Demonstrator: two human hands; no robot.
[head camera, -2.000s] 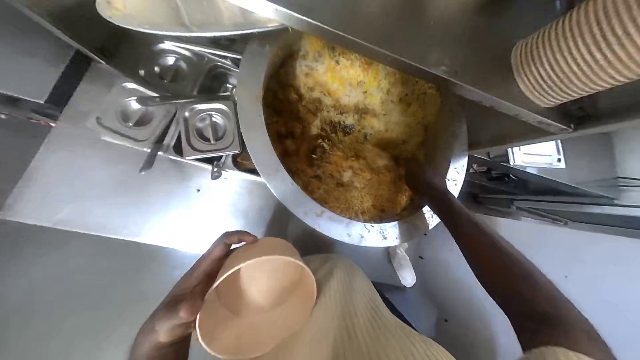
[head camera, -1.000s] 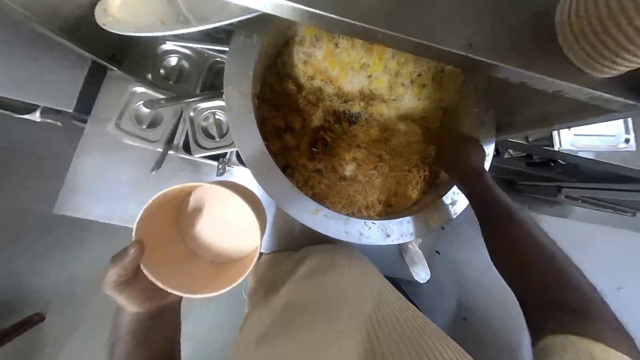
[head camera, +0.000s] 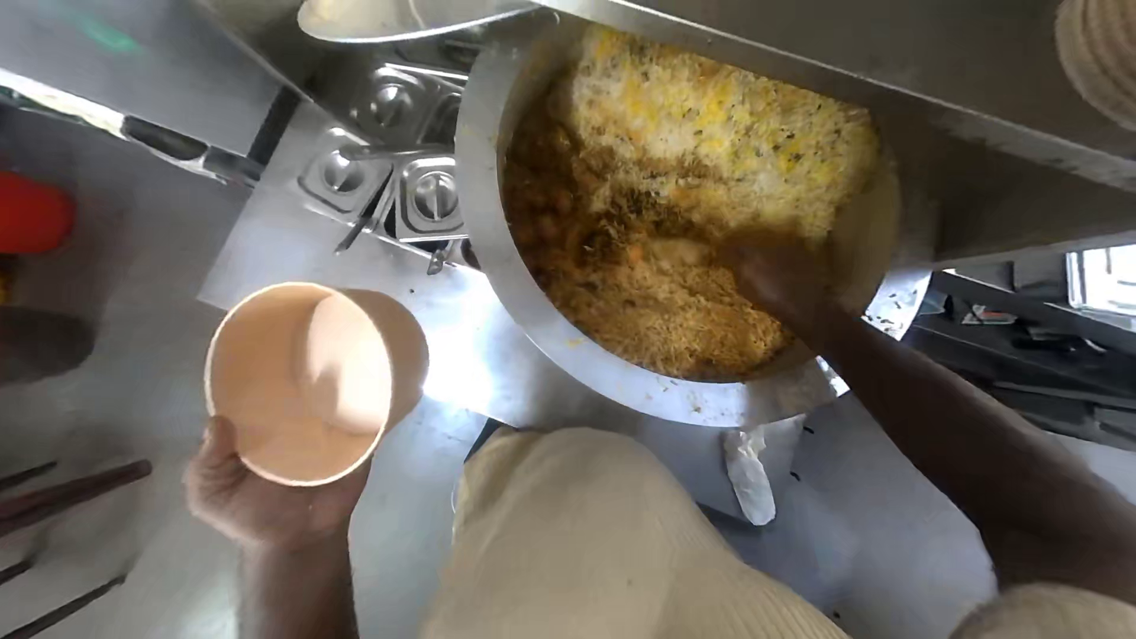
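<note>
My left hand (head camera: 275, 501) grips a tan paper tub (head camera: 302, 386) near its rim. The tub's open mouth faces the camera, and no food shows in it. To its right stands a large round metal pot (head camera: 621, 382) holding cooked rice (head camera: 728, 115), pale and yellow at the top, brown and mixed lower down. My right hand (head camera: 772, 271) reaches down into the pot at the right side of the rice. The fingers are blurred and partly hidden, so I cannot tell whether they hold anything.
Small lidded steel containers (head camera: 435, 195) and utensils sit left of the pot. A steel shelf (head camera: 799, 71) overhangs the pot's far side, with stacked paper tubs (head camera: 1105, 53) at upper right. A white cloth or plastic piece (head camera: 750, 479) hangs below the rim. A red object (head camera: 31, 213) lies far left.
Two seconds ago the tub was tilted closer to my body; my left hand has since moved it out to the left. My right hand stays in the pot. The view has shifted somewhat.
</note>
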